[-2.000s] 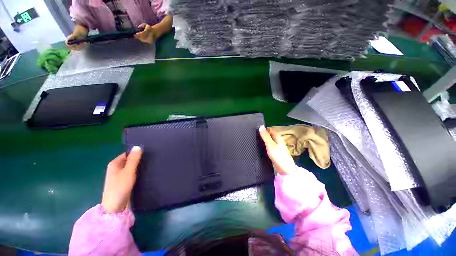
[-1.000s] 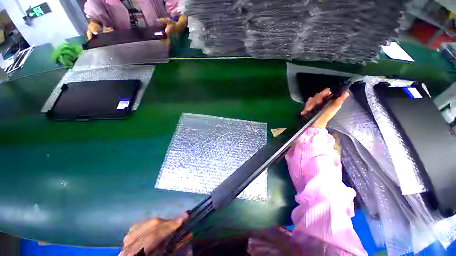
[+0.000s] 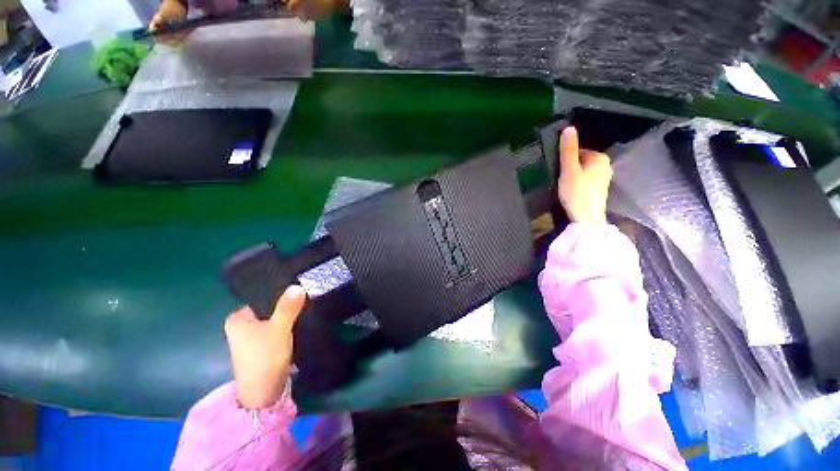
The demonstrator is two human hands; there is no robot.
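A black panel unit (image 3: 433, 248) is held tilted above the bench, its ribbed patterned back showing with a narrow strip across the middle. Black end pieces stand out from both short sides on arms, with gaps between. My left hand (image 3: 262, 345) grips the left end piece (image 3: 258, 276), thumb on top. My right hand (image 3: 585, 179) grips the upper right end piece, thumb on top. Fingers beneath are hidden. A bubble wrap sheet (image 3: 465, 327) lies on the bench under the panel, mostly covered. A bit of tan cloth (image 3: 542, 224) shows behind the panel's right end.
A waiting panel (image 3: 184, 145) lies on wrap at far left. Panels interleaved with wrap (image 3: 783, 248) lean at right, with another dark panel (image 3: 608, 127) behind. A bubble wrap pile (image 3: 562, 41) stands at the far side. A co-worker's hand (image 3: 169, 16) and a green cloth (image 3: 118, 61) are at upper left.
The panel was flat-faced to me, then edge-on. Its patterned back faces me again, and its end pieces are now pulled out from the body. Both hands still hold it.
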